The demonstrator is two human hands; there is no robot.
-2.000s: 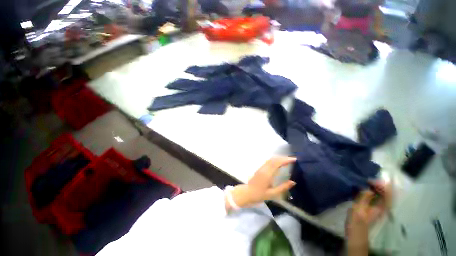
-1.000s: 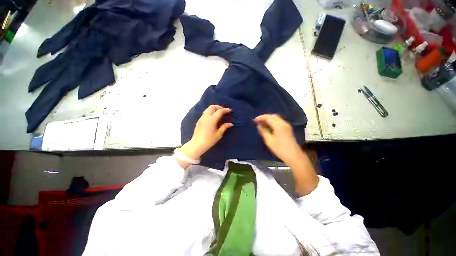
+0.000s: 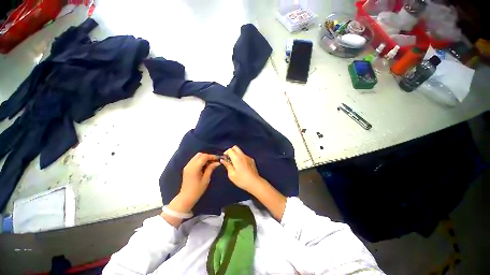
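The navy trousers (image 3: pixel 236 126) lie spread on the white table in front of me, with two legs pointing away and the wide part at the table's near edge. My left hand (image 3: pixel 197 174) and my right hand (image 3: pixel 240 167) meet over the wide part, fingertips together. A small dark bit shows between the fingertips; I cannot tell whether it is a fold of the cloth or a small tool.
Other navy garments (image 3: pixel 102 75) lie in a pile at left. A white card (image 3: pixel 40 211) is at the near left edge. At right are a smartphone (image 3: pixel 299 60), forked snips (image 3: pixel 355 116), a green box (image 3: pixel 362 74), a round tub (image 3: pixel 346 35), bottles and a red basket.
My hands, apart over the trousers before, have come together at the fingertips. The view has shifted, showing more of the right side of the table.
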